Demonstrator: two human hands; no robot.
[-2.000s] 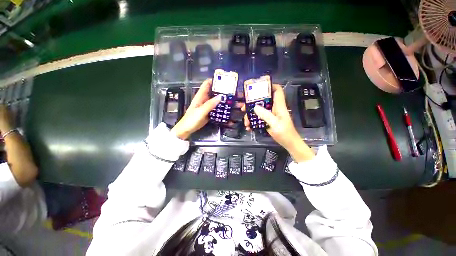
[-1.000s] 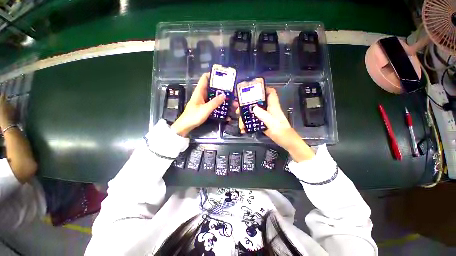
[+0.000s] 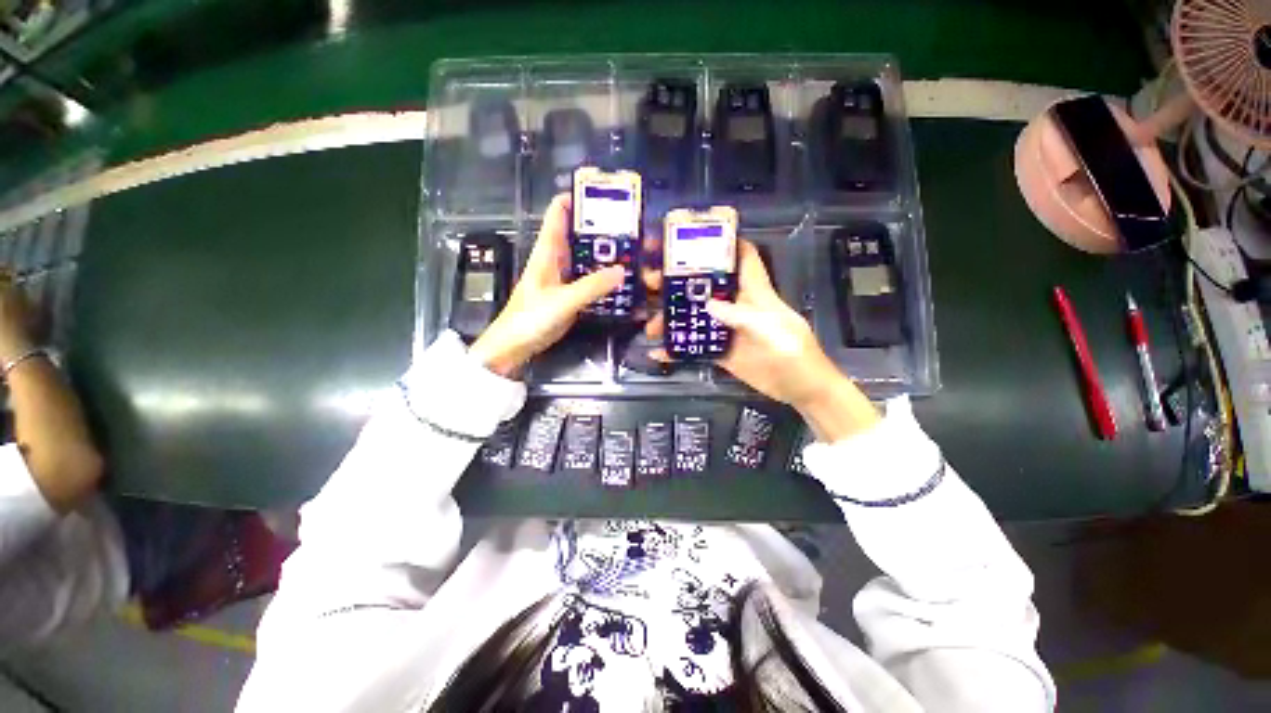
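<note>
My left hand (image 3: 547,300) holds a black keypad phone (image 3: 606,240) with a pale frame and lit screen, upright, thumb on its keys. My right hand (image 3: 767,334) holds a second keypad phone (image 3: 700,283), screen lit, thumb at its upper keys. Both phones are side by side above the clear blister tray (image 3: 913,300). Several black phones lie face down in the tray, one of them at the lower right (image 3: 870,286). My hands hide the tray's lower middle pockets. A row of small dark battery-like rectangles (image 3: 654,446) lies below the tray.
A red marker pen (image 3: 1084,365) and a thin red and clear pen (image 3: 1146,362) lie at the right. A black smartphone (image 3: 1111,170) leans on the pink fan's base (image 3: 1048,188). A power strip (image 3: 1238,320) and cables run along the far right. Another person's arm (image 3: 53,418) is at the left.
Both held phones have shifted slightly left and now stand straighter. My right thumb has moved a little on the keys, and the screens show different content.
</note>
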